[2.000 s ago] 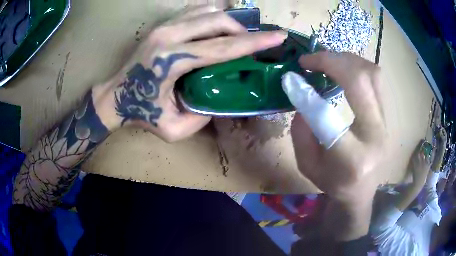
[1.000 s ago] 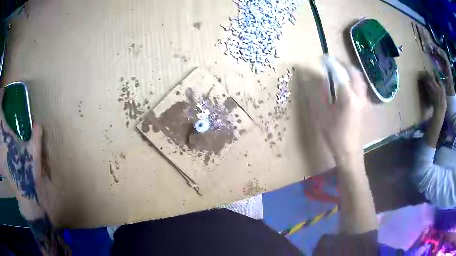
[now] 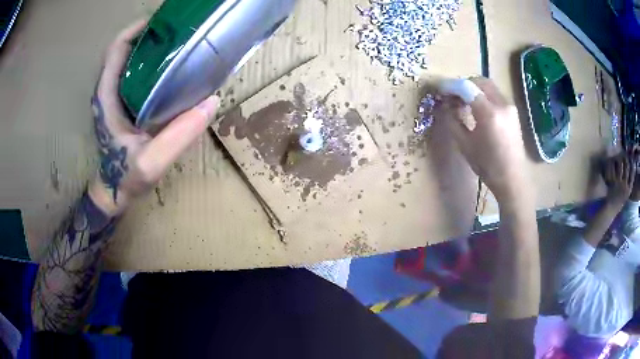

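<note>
My left hand [image 3: 133, 156] holds a glossy green housing [image 3: 165, 42] at the upper left, thumb on its silver face [image 3: 203, 63]. The housing is tilted and its top is cut off by the frame. My right hand [image 3: 488, 133], with a white finger cot [image 3: 463, 90] on one finger, is over the bench beside a small group of fittings [image 3: 425, 114]. Its fingertips are bent together and blurred, so I cannot tell if they hold a fitting. A stained cardboard pad [image 3: 337, 184] lies between my hands with a small white round cap [image 3: 311, 140] on it.
A larger pile of small white-blue fittings [image 3: 403, 35] lies at the top. Another green housing [image 3: 547, 105] lies at the right, open side up. Beyond it are another person's hands [image 3: 619, 175] and pale sleeves. A dark gap runs between the cardboard sheets.
My left hand has come from the far left edge towards the middle, lifting a housing and showing its silver face. My right hand stays near the small fittings, its fingers now bent towards them.
</note>
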